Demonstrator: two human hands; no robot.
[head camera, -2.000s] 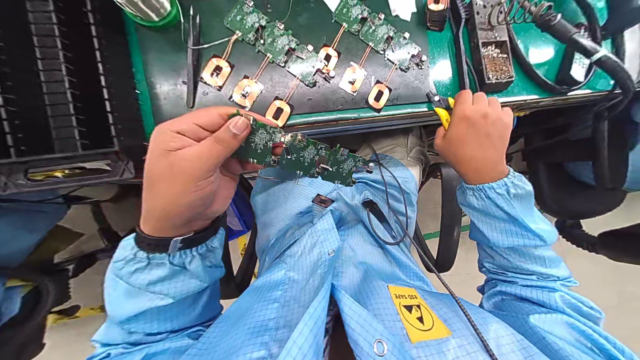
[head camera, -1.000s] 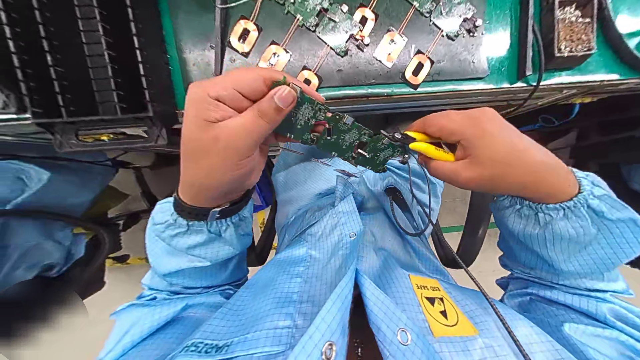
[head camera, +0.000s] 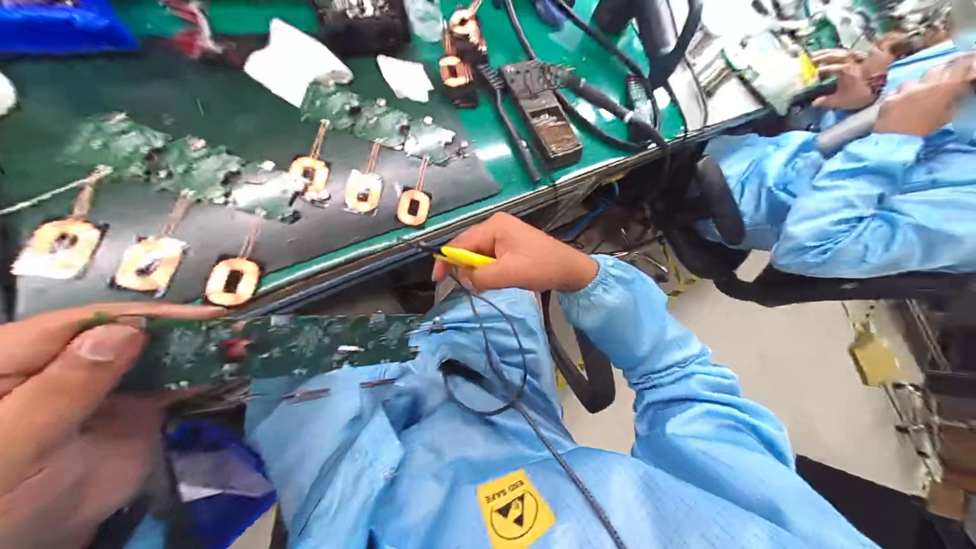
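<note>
My left hand (head camera: 69, 412), large at the left edge, pinches one end of a green circuit board strip (head camera: 305, 343) between thumb and fingers. The strip lies level above my lap. My right hand (head camera: 518, 255) is closed around yellow-handled cutters (head camera: 467, 258), whose dark tip points left, beyond the strip's right end and apart from it. The cutters' jaws are blurred. Behind, on a dark mat (head camera: 229, 84), lie more green boards (head camera: 191, 164) wired to copper coils, one coil (head camera: 232, 280) just above my left fingertips.
The green bench's front edge (head camera: 366, 252) runs just beyond my hands. A dark power adapter (head camera: 543, 114) and cables lie at its back right, white scraps (head camera: 293, 61) on the mat. A thin cable (head camera: 549, 442) loops over my blue smock. A co-worker's hands (head camera: 900, 88) are at upper right.
The cutters were at the board's right end one second ago and are now apart from it. The strip has gone from slanted to nearly level. The view has swung to the right.
</note>
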